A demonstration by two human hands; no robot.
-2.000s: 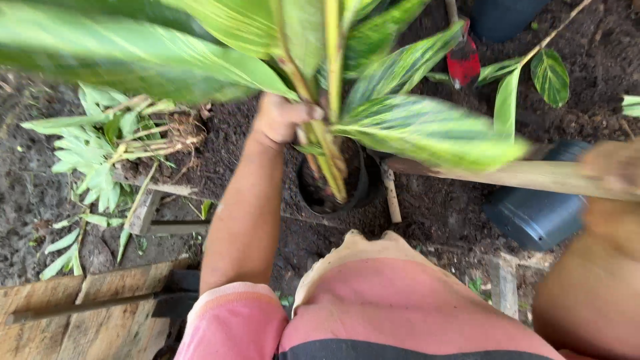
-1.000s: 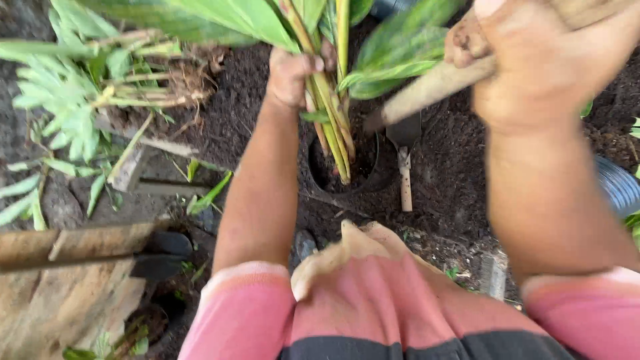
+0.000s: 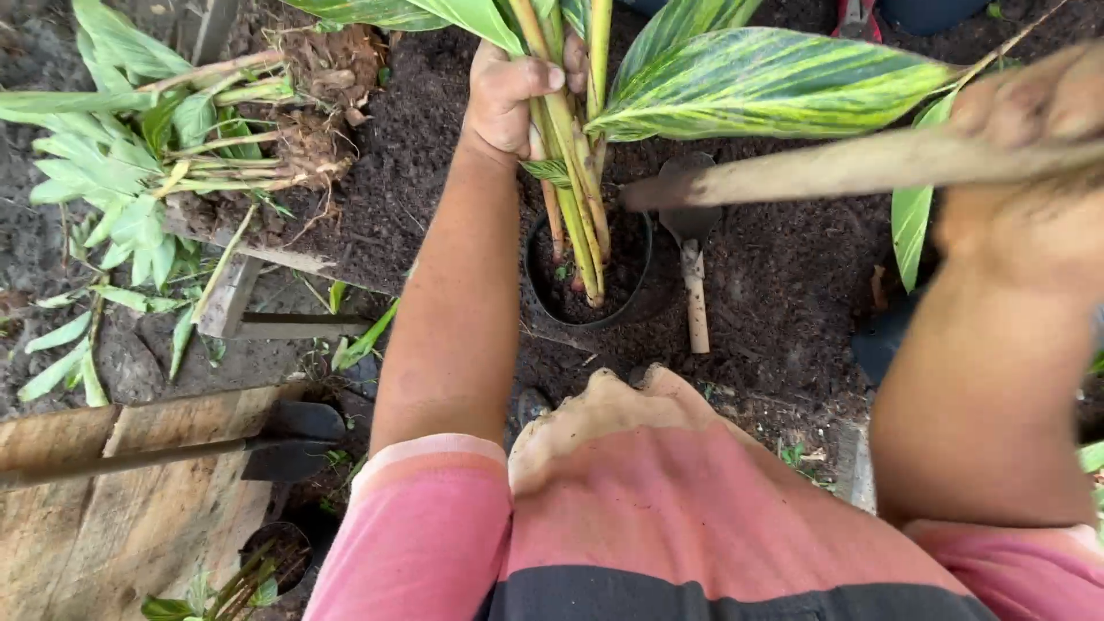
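My left hand (image 3: 516, 97) grips the stems of a variegated leafy plant (image 3: 569, 172), which stands upright in a round black plastic pot (image 3: 636, 297) of dark soil. In my right hand (image 3: 1026, 147), somewhat blurred, is a wooden stick (image 3: 828, 177) with a dark, soil-stained end. That end is over the soil just behind and to the right of the pot, and crosses above the blade of a hand trowel (image 3: 694, 285). The trowel lies on the soil close to the pot, its wooden handle toward me. A large striped leaf spreads above the stick.
Uprooted plants (image 3: 207, 155) with bare roots lie at the left on the soil-covered surface. Below them are wooden boards (image 3: 172, 509) with a shovel (image 3: 293, 440) across them, and a small potted plant (image 3: 276, 552). Red-handled pruners (image 3: 856, 19) lie at the top; a dark pot (image 3: 880, 341) is at right.
My right hand with the stick has moved right from where it was one second ago. My left hand keeps hold of the stems throughout. The trowel shows more fully now than two seconds ago.
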